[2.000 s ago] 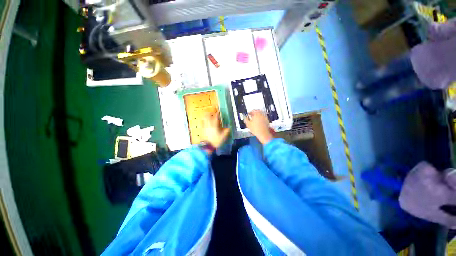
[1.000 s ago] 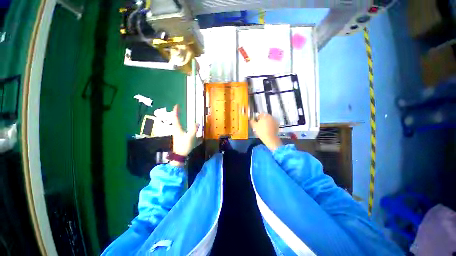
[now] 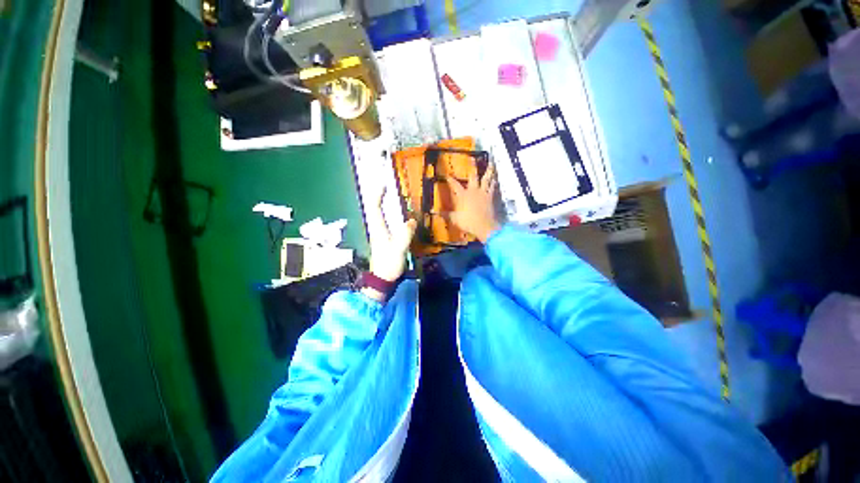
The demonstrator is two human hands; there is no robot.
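Note:
A thin black frame [image 3: 429,193] lies over the orange fixture plate [image 3: 412,170] on the white machine bed. My right hand [image 3: 471,203] is on this frame at its right side, fingers spread, and hides part of it. My left hand [image 3: 391,243] is at the plate's lower left edge, fingers up; whether it touches the frame is not clear. Another black frame with open windows [image 3: 556,191] lies on the bed to the right. The brass-gold dispensing head [image 3: 356,104] hangs above and left of the plate.
A red stick [image 3: 454,87] and pink pads [image 3: 511,74] lie on the machine bed [image 3: 481,57]. White scraps [image 3: 323,231] and a small yellow-edged device [image 3: 293,258] lie on the green bench at left. An open carton [image 3: 651,255] stands at lower right. Parts of a person's sleeves [image 3: 835,344] show at far right.
A black frame has come from the right onto the orange plate with my right hand. My left hand has moved right, from beside the bench scraps to the plate's edge.

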